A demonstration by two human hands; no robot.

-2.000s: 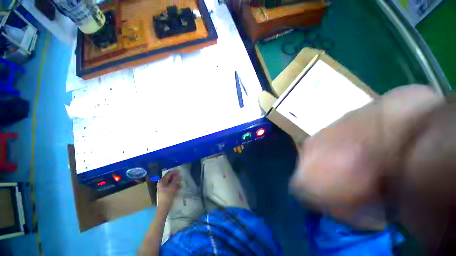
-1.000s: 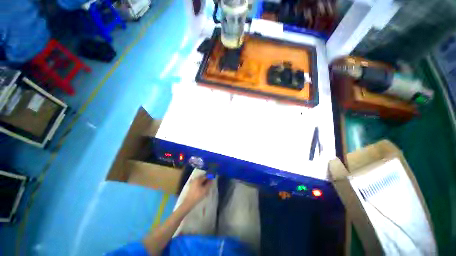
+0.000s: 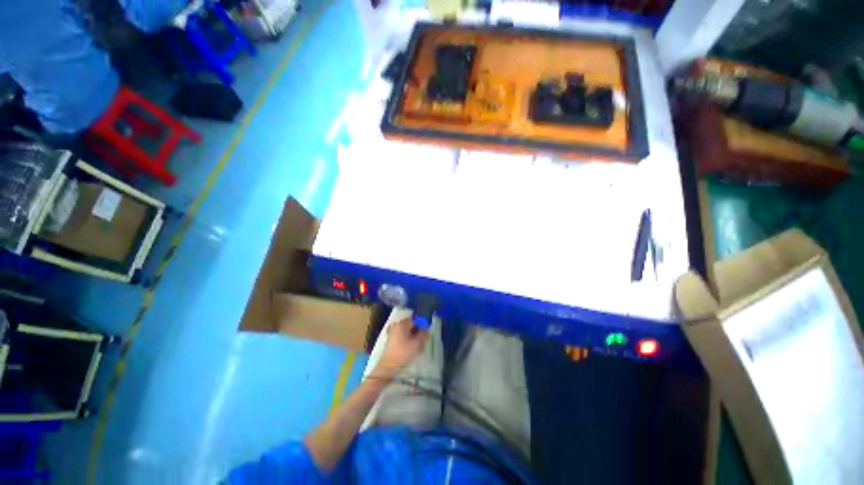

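My left hand [image 3: 403, 343] is at the front edge of the press table, beside a small blue knob [image 3: 423, 322] under the panel. Its fingers look curled; whether they grip the knob is unclear. My right hand is not in view. The orange-brown fixture plate [image 3: 512, 140] with a dark frame lies at the back of the white table [image 3: 493, 223]. It bears a black oblong block [image 3: 450, 74] on the left and a black clamp block [image 3: 572, 102] on the right. Dark tweezers [image 3: 643, 244] lie on the table's right side.
An open carton [image 3: 753, 275] with a white marked sheet stands at right. A hot-air gun [image 3: 772, 102] rests on a brown box [image 3: 758, 156] at the back right. A green and a red light [image 3: 647, 348] glow on the panel. An empty carton [image 3: 322, 317] and a red stool [image 3: 142, 134] stand left.
The view has swung right since the oldest frame. The large blurred hand at right has left the picture. The clear cylinder no longer shows over the plate. My left hand remains by the knob.
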